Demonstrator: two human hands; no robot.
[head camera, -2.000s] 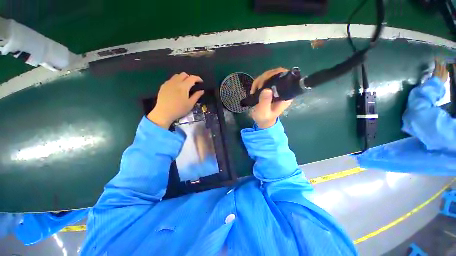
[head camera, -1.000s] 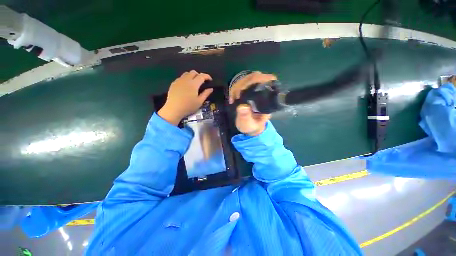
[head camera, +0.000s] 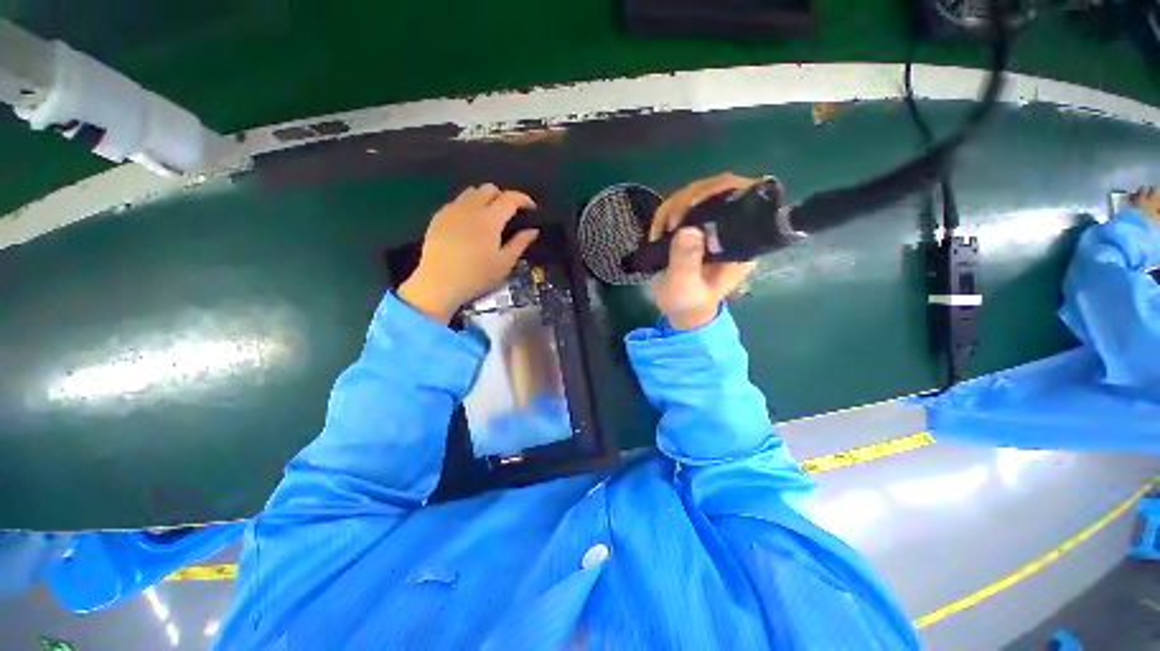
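Observation:
The opened tablet lies in a black fixture tray (head camera: 586, 382) in front of me, its silvery battery (head camera: 519, 379) facing up and the main board (head camera: 506, 293) at the far end. My left hand (head camera: 468, 249) rests over the tray's far left corner; its fingers curl at the far edge, and I cannot tell whether they grip anything. My right hand (head camera: 693, 270) is closed around the black electric screwdriver (head camera: 731, 226), whose front end points left over the round screw dish (head camera: 616, 234). The bit is not clearly visible.
A thick black cable (head camera: 878, 197) runs from the screwdriver to the upper right. A black block with a white band (head camera: 955, 300) hangs at right. A white device (head camera: 121, 108) stands at upper left. A chipped white rail (head camera: 712, 92) borders the conveyor. Another person's blue sleeve (head camera: 1107, 299) is at far right.
My right hand moved the screwdriver left to beside the tray, then back right over the dish. My left hand stayed at the tray's far corner.

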